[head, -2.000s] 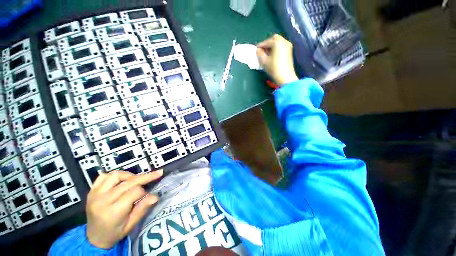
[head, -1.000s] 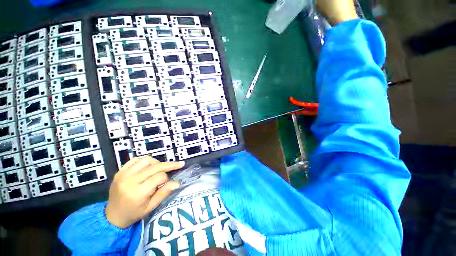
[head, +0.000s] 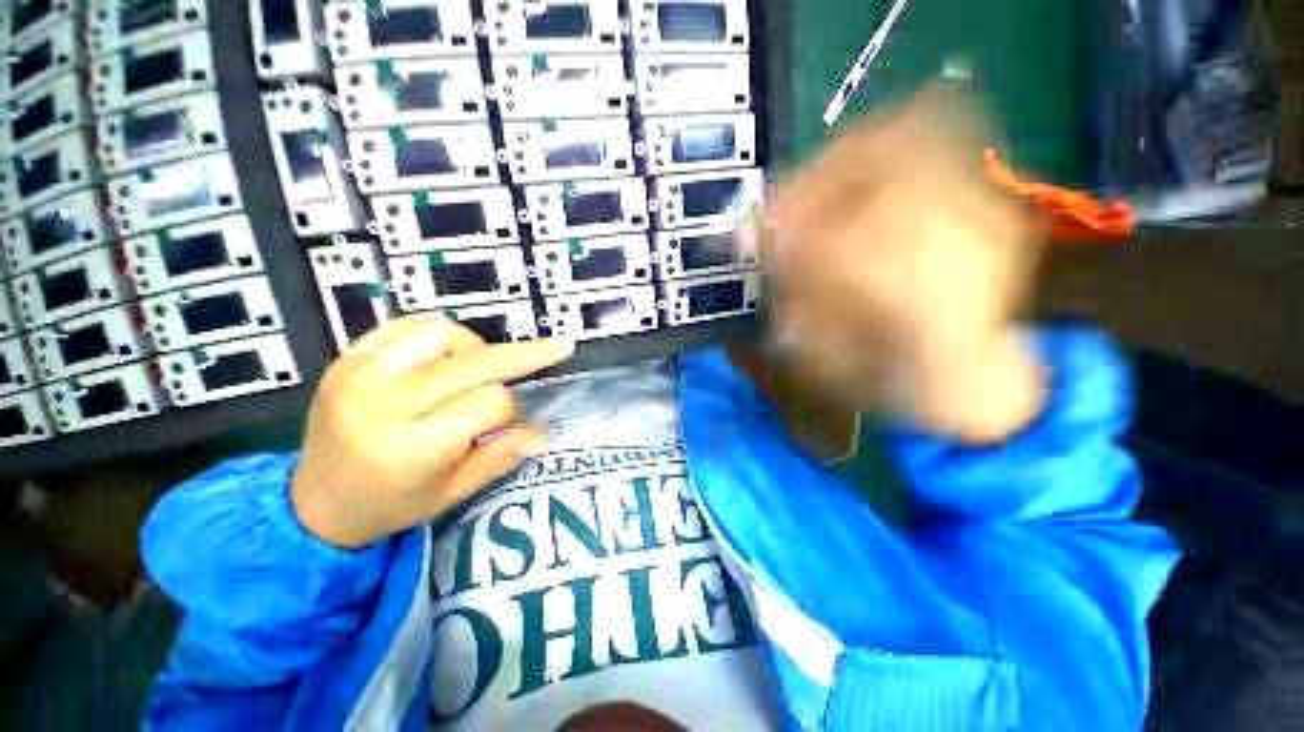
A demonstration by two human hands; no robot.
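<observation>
White panels with dark windows [head: 445, 218] lie in columns in a black tray [head: 258, 172] in front of me. My left hand [head: 408, 422] rests at the tray's near edge, index finger extended along the rim; a dark red thing shows small between its fingers. My right hand [head: 901, 258] is strongly blurred beside the tray's right edge, its fingertips by the right column of panels. Whether it holds anything cannot be told.
A slim silver tool, like tweezers [head: 864, 63], lies on the green bench [head: 972, 43] beyond my right hand. An orange-handled tool [head: 1065, 200] lies at the bench edge on the right. A shiny clear bag [head: 1194, 115] is at the far right.
My right hand has come back from the far right to the tray's right edge. My left hand stays at the near rim. The view has shifted closer to the tray's near side.
</observation>
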